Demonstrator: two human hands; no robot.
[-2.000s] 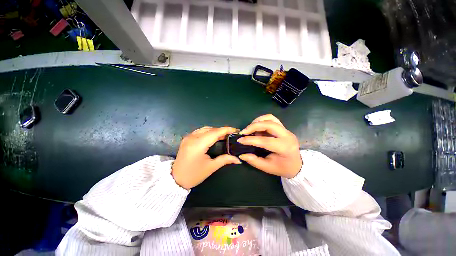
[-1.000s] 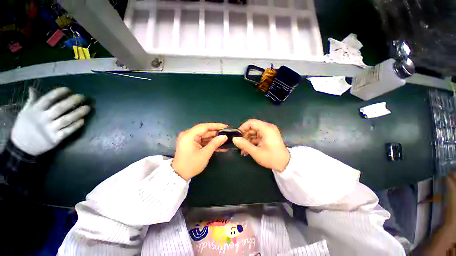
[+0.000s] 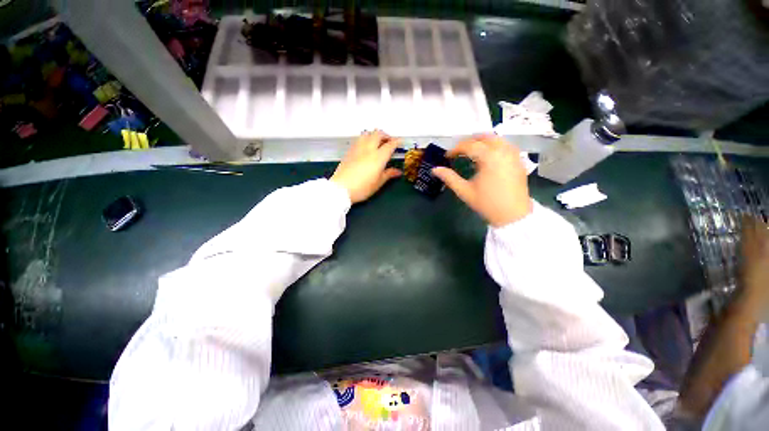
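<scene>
A stack of black screens [image 3: 428,181] with orange flex cables [image 3: 412,165] lies against the rail at centre. My right hand [image 3: 496,181] has its thumb and fingers on the right edge of the stack. My left hand [image 3: 366,168] is just left of the orange cables, fingertips close to a small dark thing; whether it holds this is hidden. A dark watch body [image 3: 120,214] lies at the far left. Two watch frames [image 3: 618,249] with shiny rims lie side by side at the right and look open.
A white compartment tray [image 3: 346,132] with dark parts lies beyond the pale rail [image 3: 295,150]. A thin dark tool lies at the rail, left. A white bottle [image 3: 567,153], wipes [image 3: 527,116] and a white piece [image 3: 582,196] are at the right. Another person's arm [image 3: 734,311] is by clear trays.
Both hands have moved from mid-bench forward to the rail; the watch piece they held no longer shows there. The gloved hand at left is gone. Two frames now show at the right.
</scene>
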